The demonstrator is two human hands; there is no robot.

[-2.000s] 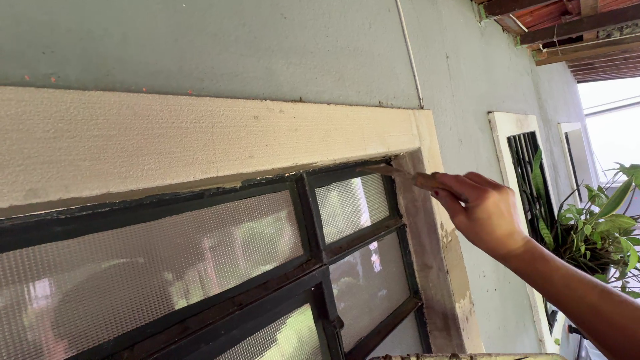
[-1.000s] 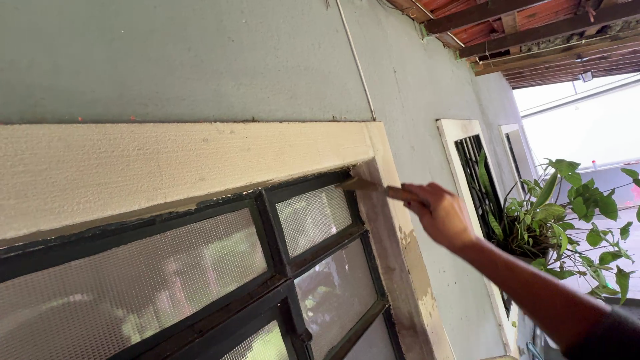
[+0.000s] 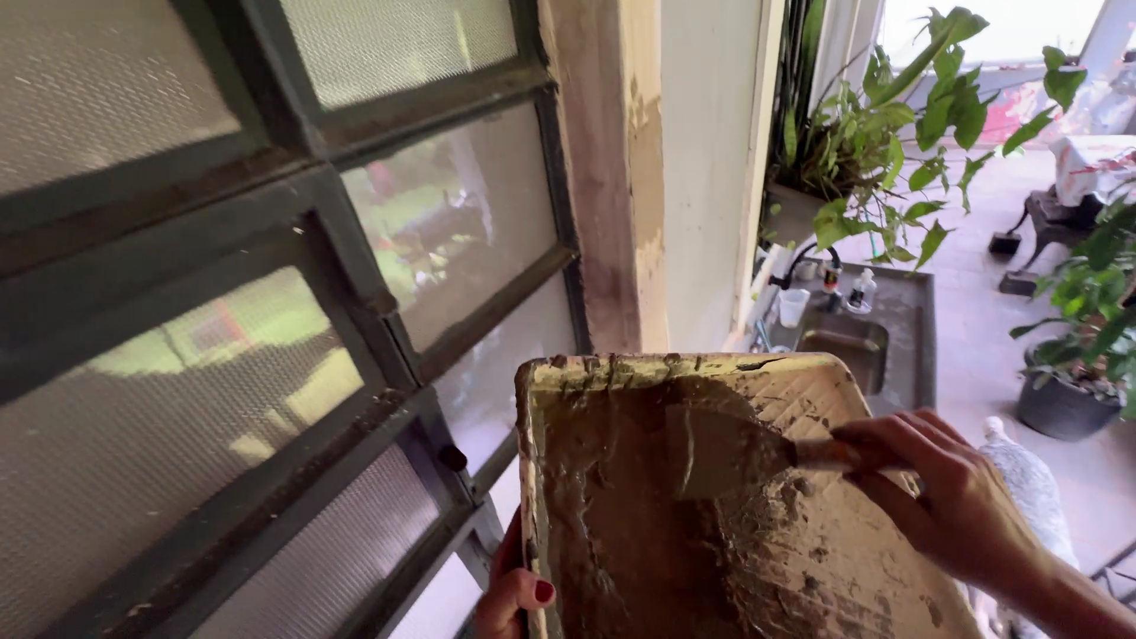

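My right hand grips the handle of a putty knife, whose wide blade lies in wet brown filler inside a ribbed paint tray. The left wall of the tray is held by my left hand; only the thumb and part of the hand show, the rest is hidden behind the tray. Beside the tray, a dark metal window frame holds textured glass panes. The window's surround has brownish, patchy paint.
Right of the wall, a leafy plant hangs over a sink counter with a plastic cup and bottles. Farther right stand a potted plant and a small dark table. A spotted animal is on the tiled floor below.
My right hand has come down from the upper window corner, and the putty knife is now in the tray. The view has tilted down strongly.
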